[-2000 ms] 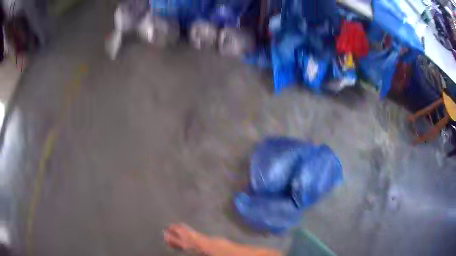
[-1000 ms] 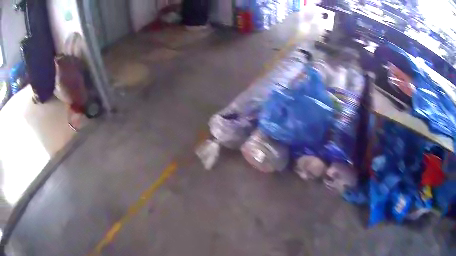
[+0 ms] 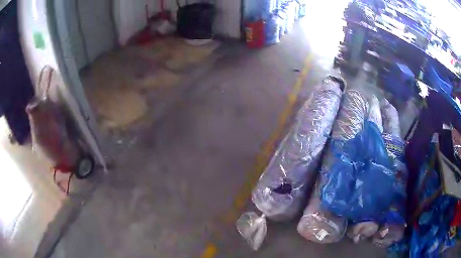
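Neither of my hands is in the picture. Nearest in front of me, several long fabric rolls (image 3: 303,151) in shiny clear film lie side by side on the floor at the right. A crumpled blue plastic sack (image 3: 361,176) lies on top of the rolls. The leftmost roll has a knotted film end (image 3: 252,230) towards me.
A yellow line (image 3: 275,146) runs along the concrete floor left of the rolls. A red wheeled cart (image 3: 55,133) stands at the left beside a wall edge. A black bin (image 3: 196,21) and a red bucket (image 3: 255,34) stand at the back. Blue plastic hangs at the right.
The view has swung right to left and moved forward along the aisle. The rolls are now closer and lower right. The hand seen two seconds ago is out of view.
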